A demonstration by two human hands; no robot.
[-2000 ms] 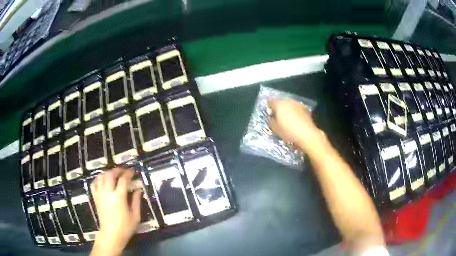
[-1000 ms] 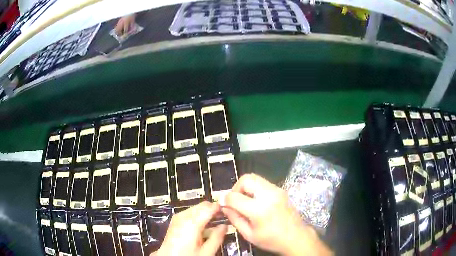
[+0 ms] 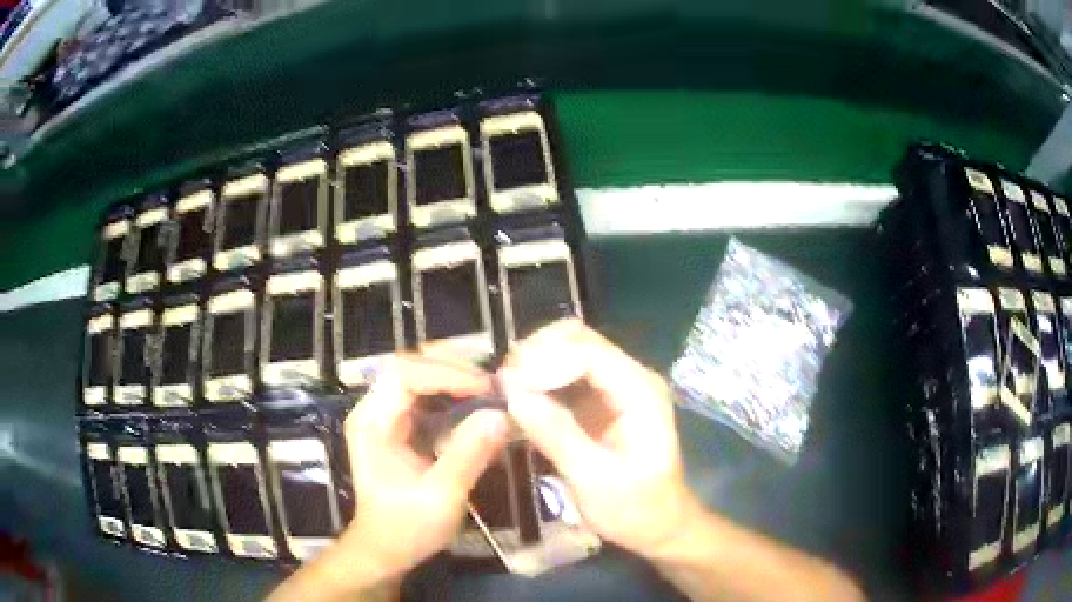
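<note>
My left hand (image 3: 411, 470) and my right hand (image 3: 605, 447) meet at the fingertips above the front row of the black blister tray (image 3: 294, 394). The left fingers and thumb pinch a dark, thin smartphone unit (image 3: 447, 406), seen nearly edge-on and mostly hidden. The right thumb and finger are closed at its end on a tiny fitting, blurred and hardly visible. Rows of pale-bordered phone units fill the visible tray pockets; one unit (image 3: 500, 500) shows between and below the hands. The pockets under my left hand are hidden.
A clear bag of small silvery parts (image 3: 758, 347) lies right of the tray. A thick stack of filled black trays (image 3: 935, 353) stands at far right, with a loose unit (image 3: 1020, 365) askew on top. A white strip (image 3: 741, 209) crosses the green surface behind.
My right hand has left the bag and joined my left hand over the front row. The left hand has lifted a unit from the tray. The camera view has also shifted.
</note>
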